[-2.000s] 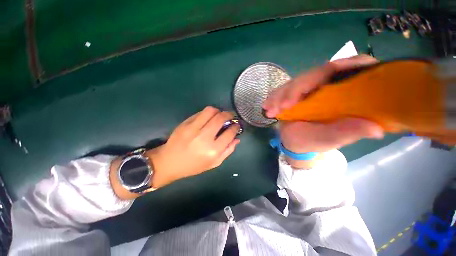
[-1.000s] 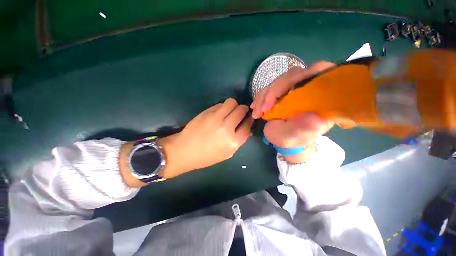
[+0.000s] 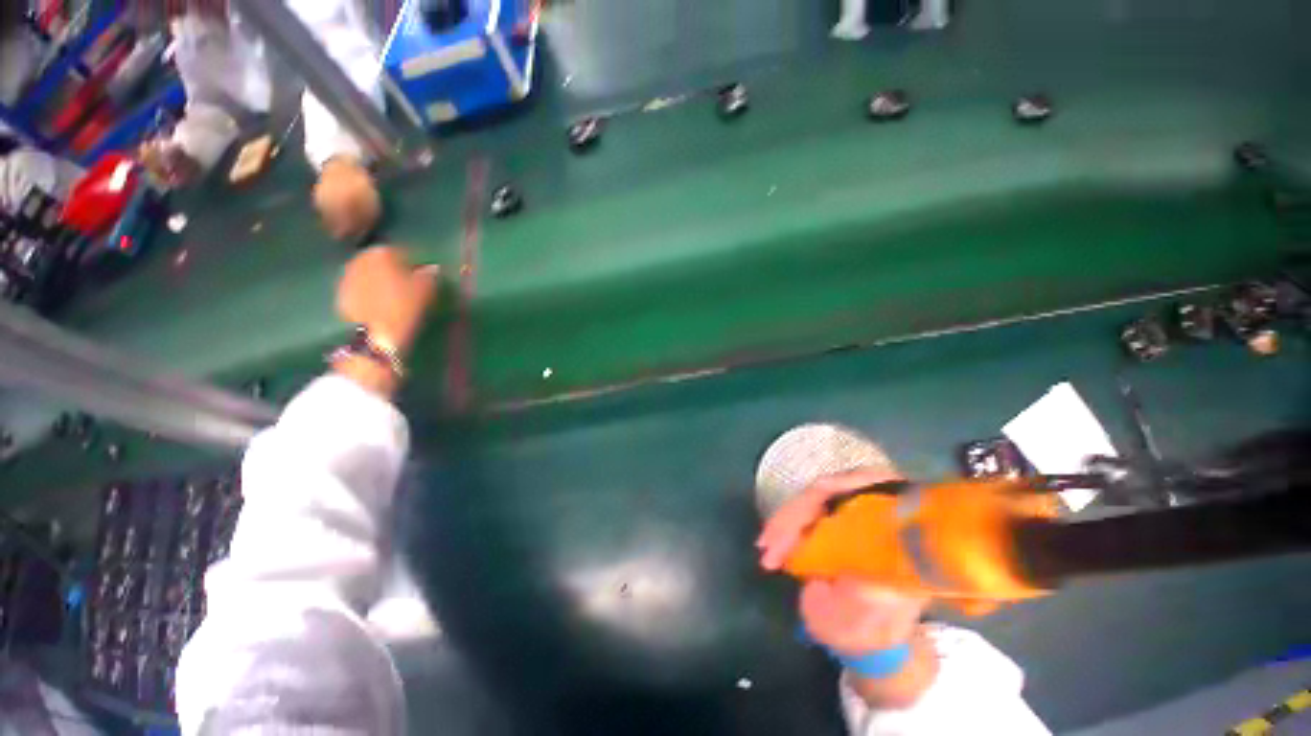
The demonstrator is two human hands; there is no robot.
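My right hand (image 3: 860, 611) is wrapped around the orange electric screwdriver (image 3: 935, 546), whose dark rear end points right. Its tip is hidden by the fingers. The round screw dish (image 3: 812, 460), full of tiny silver grains, lies just beyond this hand and is partly covered by it. My left hand (image 3: 385, 295) is stretched far forward at the left, over the green conveyor belt (image 3: 647, 309). It is blurred, and I cannot tell whether it holds anything. Small black-and-silver units sit spaced along the belt, one (image 3: 505, 200) right of my left hand.
A gridded black tray of units (image 3: 144, 575) is at the left. Another person's hand (image 3: 345, 199) is just beyond mine. A blue box (image 3: 467, 65) stands at the back. At right are white paper (image 3: 1061, 431), a thin dark stick and several loose units (image 3: 1193, 319).
My left hand has left the right hand's fingertips and moved far forward and left. The view has shifted to show the conveyor and another person. My right hand still holds the screwdriver.
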